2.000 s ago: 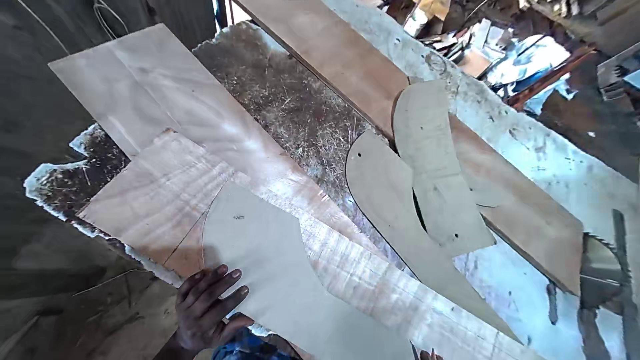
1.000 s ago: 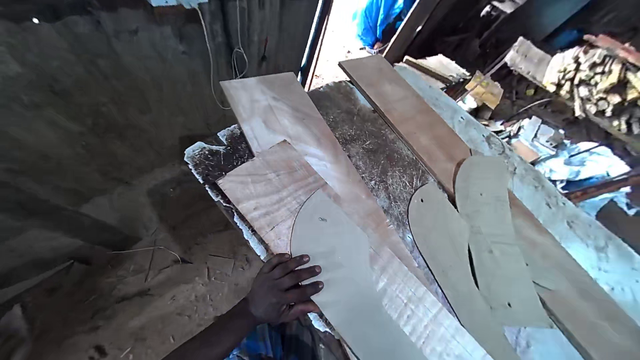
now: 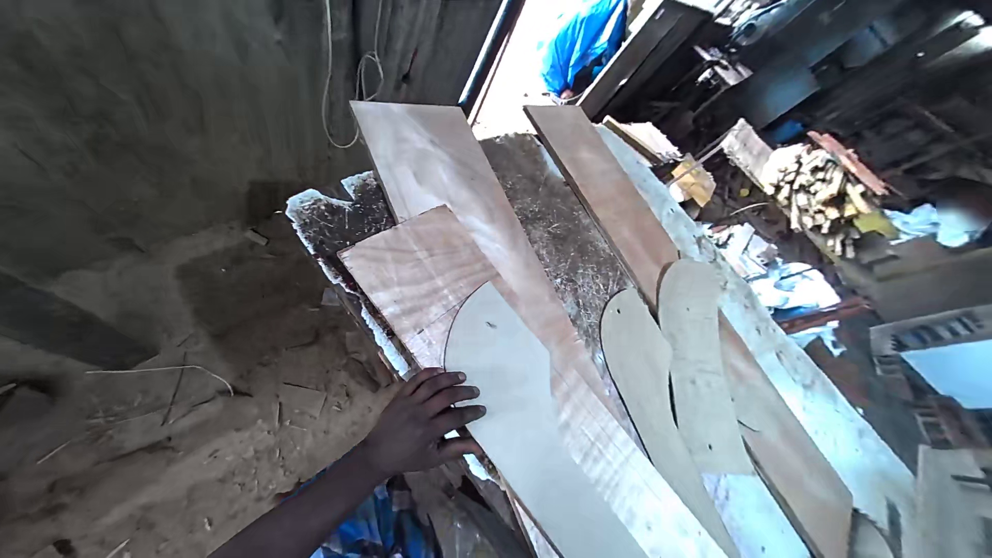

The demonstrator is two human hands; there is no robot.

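My left hand (image 3: 426,422) rests with its fingertips on the left edge of a pale curved template (image 3: 511,387), its thumb lower down by the same edge. The template lies over a reddish wooden board (image 3: 418,271), which overlaps a longer plank (image 3: 442,163). Right of them, two more curved templates, one (image 3: 635,349) partly under the other (image 3: 690,333), lie partly over a second long plank (image 3: 620,186). My right hand is outside the view.
All this lies on a worn workbench with a ragged pale edge (image 3: 310,209). Beyond its right side are a pile of cut wood pieces (image 3: 814,186) and crumpled plastic sheeting (image 3: 794,287). Debris litters the dirt floor (image 3: 178,449) at left. A cord (image 3: 329,77) hangs on the wall.
The view has swung up and left across the bench. My left hand stays at the template's left edge. Fingertips at the bottom edge two seconds ago are out of view now.
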